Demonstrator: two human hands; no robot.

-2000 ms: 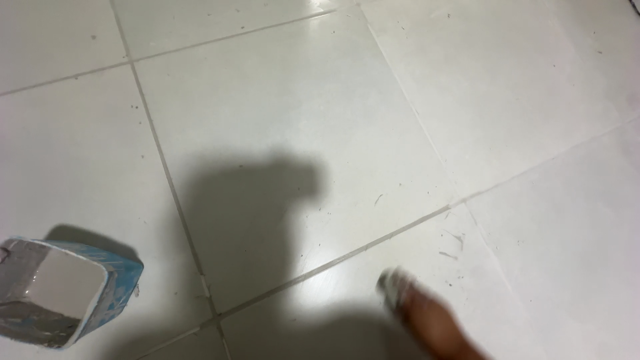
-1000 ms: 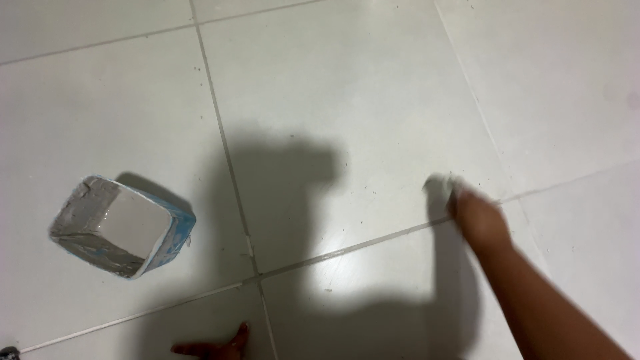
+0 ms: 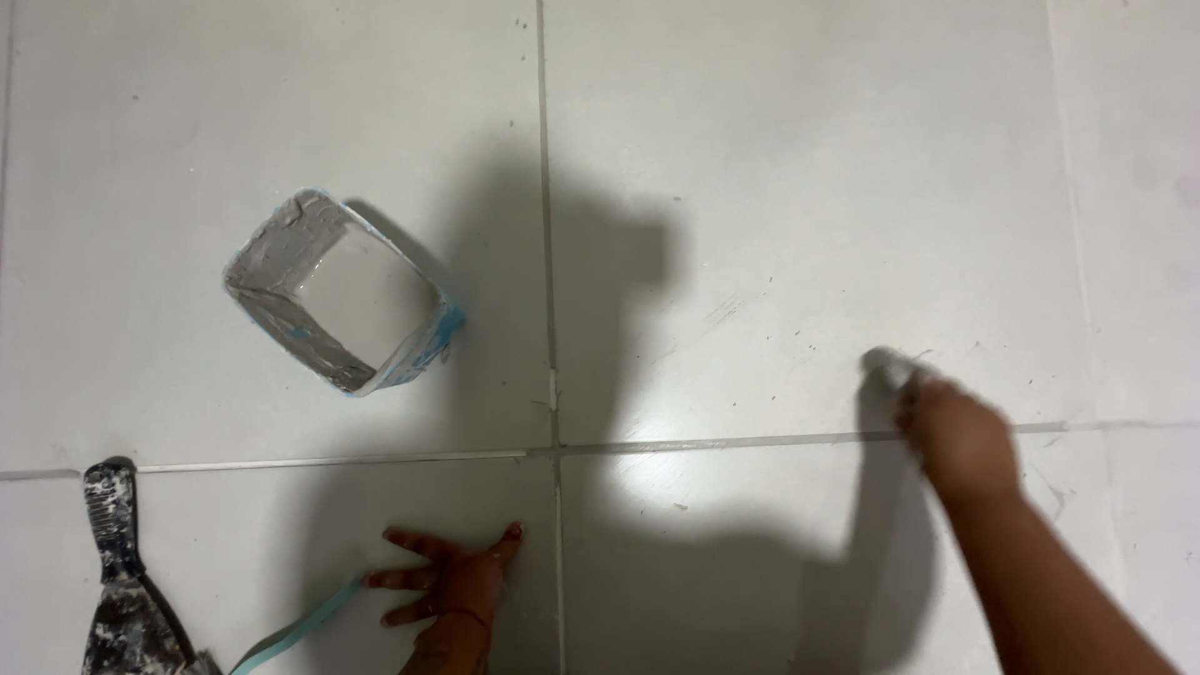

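My left hand rests on the tiled floor with its fingers spread, at bottom centre; one fingertip is at the end of a thin teal strip. At the right, my right hand is closed on a small, blurred object whose kind I cannot tell, just above a joint line. A blue-and-white plastic tub, its inner walls coated with grey paste, stands left of centre. In the lower left corner lies a putty knife with a black, paint-spattered handle, well left of my left hand.
Large pale floor tiles meet at a crossing of joint lines near the middle. Small specks and scratches mark the tiles. Shadows of a head and an arm fall across them.
The view has shifted, so the tub appears farther right and the putty knife shows. My left hand, not visible two seconds ago, is now in full view on the floor.
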